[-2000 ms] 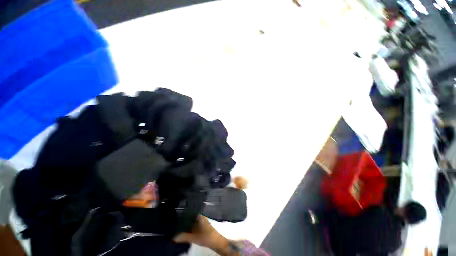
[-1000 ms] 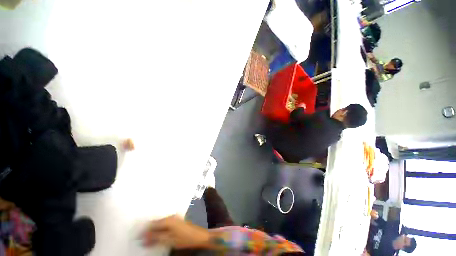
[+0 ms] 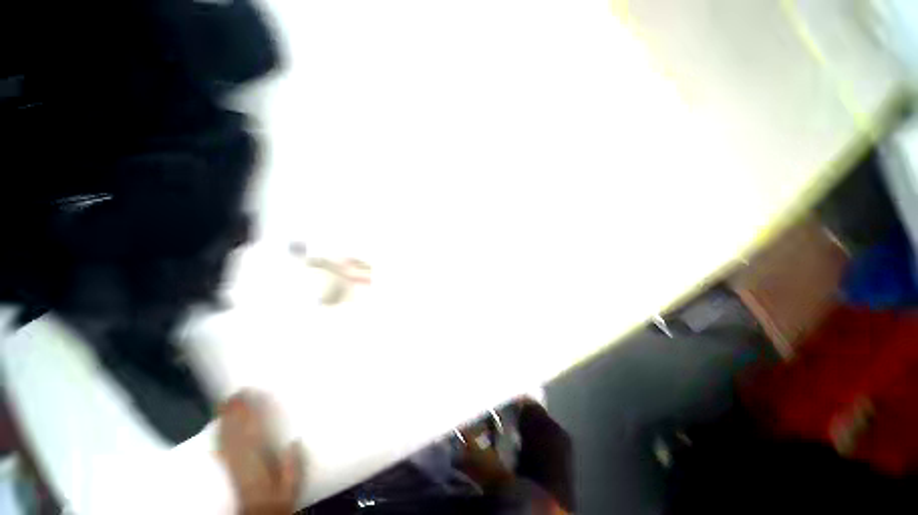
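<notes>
A large heap of black sewn pieces (image 3: 131, 181) with a few silvery glints lies on the white table (image 3: 483, 201) at the left. My right hand (image 3: 260, 458) is at the bottom, left of centre, blurred and cut off by the lower edge. It is at the table's near edge, just right of the heap's lower end. No held thing can be made out in it. A small pale pinkish thing (image 3: 347, 274), too blurred to name, lies on the table right of the heap. My left hand is not in view.
Yellow tape (image 3: 795, 216) runs along the table edge at the right. Beyond that edge are a brown stool seat (image 3: 795, 282), a red crate (image 3: 856, 382) and grey floor (image 3: 614, 402). A dark brown shape (image 3: 544, 448) is at the bottom centre.
The view has turned and blurred. My right hand and the black heap now show differently placed, with the hand nearer the heap in the picture. The floral sleeves have left the view.
</notes>
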